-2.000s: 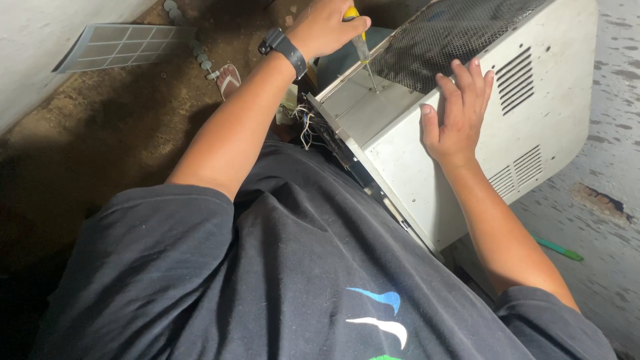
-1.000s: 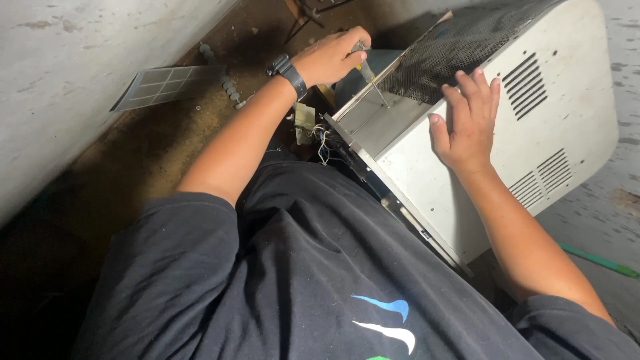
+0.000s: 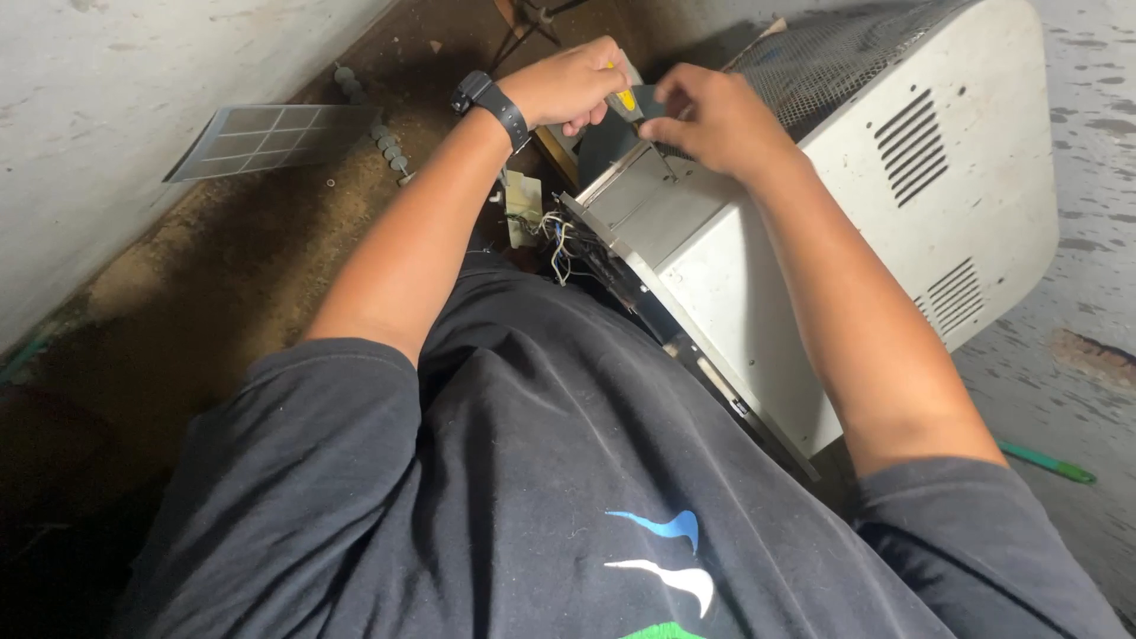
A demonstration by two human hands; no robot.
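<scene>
My left hand, with a black watch on its wrist, holds a screwdriver by its yellow and clear handle. The shaft slants down to the metal top panel of a white metal casing, beside the wire mesh. My right hand is bent over the mesh edge, thumb and fingers apart beside the screwdriver's shaft; whether the thumb touches it I cannot tell. Loose wires and a pale plate stick out at the casing's near left corner.
A framed mesh filter leans by the wall at the left. Near it a string of grey discs lies on the dirty floor. A green-handled stick lies at the right, past my right arm. Thin dark metal legs show at the top.
My right hand has left the casing's white side panel and moved left and up to the screwdriver. My left hand still holds the screwdriver over the top panel. The view has shifted somewhat.
</scene>
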